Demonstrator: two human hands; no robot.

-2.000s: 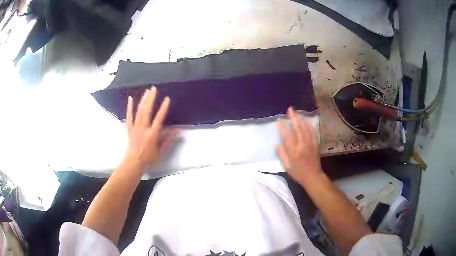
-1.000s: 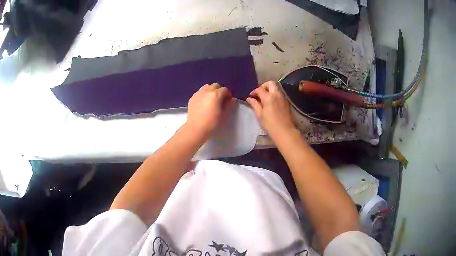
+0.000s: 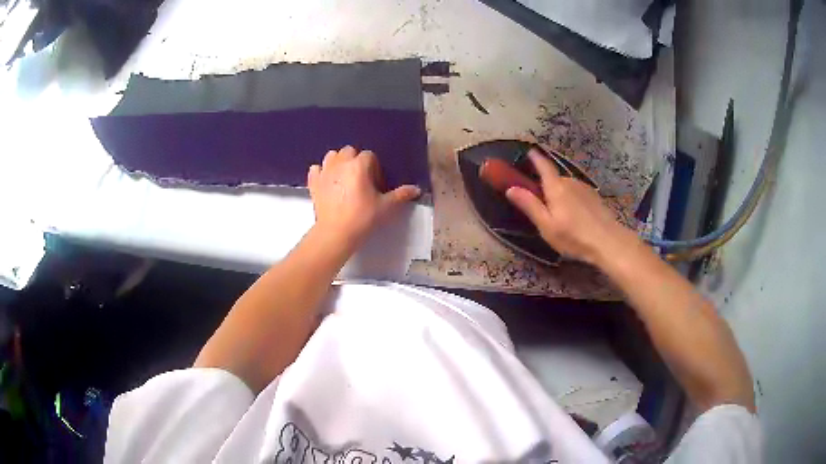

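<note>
The colour-blocked panel lies flat on the table, with a dark grey strip at the back, a purple strip in the middle and a white section in front. My left hand rests on the purple-white seam near the panel's right end, fingers curled and thumb stretched right along the seam. The fingertips are hidden under the hand. My right hand is around the reddish-brown handle of the dark steam iron, right of the panel. The iron's soleplate faces down at the table.
The stained pressing table has small dark scraps behind the panel's right end. Dark cloth lies at the far left, grey and white pieces at the far right. A blue and yellow-tan hose trails from the iron beside the wall.
My right hand has left the seam and taken hold of the iron's handle. The iron is turned somewhat. My left hand stays at the seam, its thumb now stretched out, and the white section lies flatter.
</note>
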